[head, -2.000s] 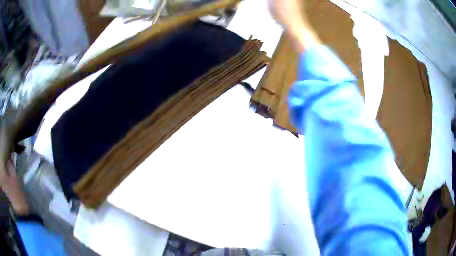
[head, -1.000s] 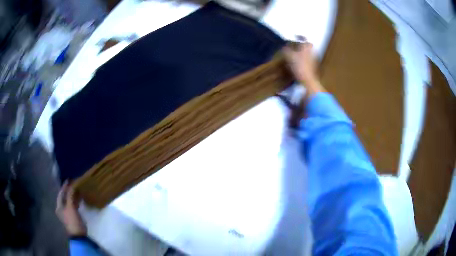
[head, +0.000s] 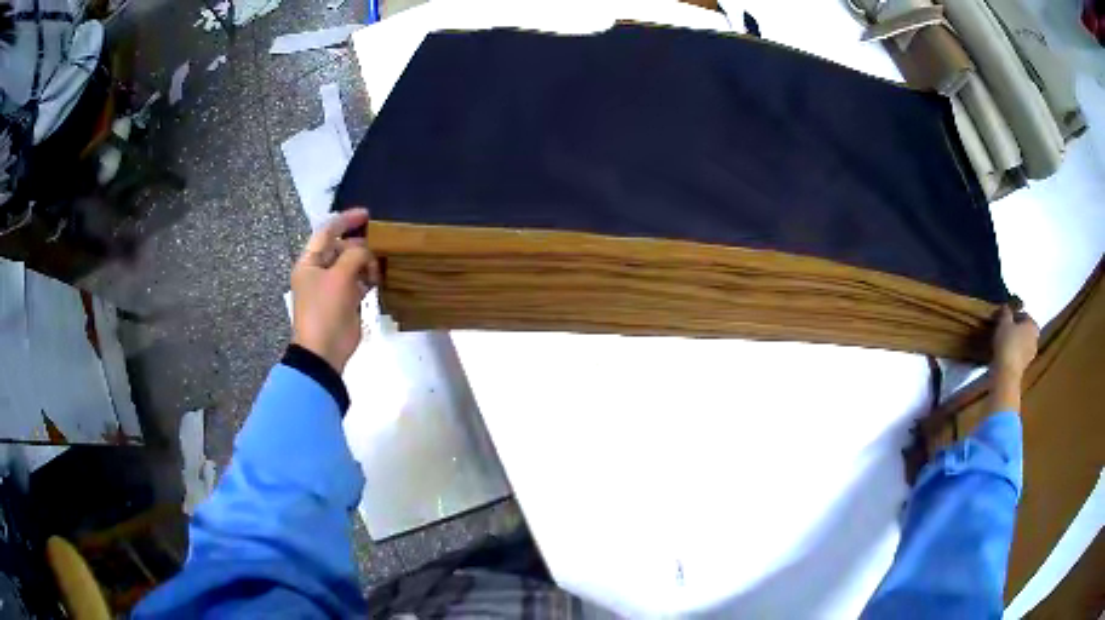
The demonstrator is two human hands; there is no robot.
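Note:
A stack of dark panels (head: 679,145) lies across the white table, dark side up. Its brown edges (head: 679,285) are fanned in layers along the side nearest me. My left hand (head: 333,285) holds the top panel's left corner, thumb and fingers pinched at the brown band. My right hand (head: 1013,339) holds the right corner of the brown band at the stack's right end. Parts of the fingers are hidden by the cloth.
Brown panels (head: 1052,424) lie at the right. Rolled beige bundles (head: 1000,85) lie at the far right. The speckled floor (head: 230,158) at left has white scraps. A white board (head: 418,424) is by the table's left edge. The plaid apron shows at the bottom.
The long panel held raised earlier now lies on the stack. Both hands have come to the stack's two near corners. The view has turned, so the stack appears more level.

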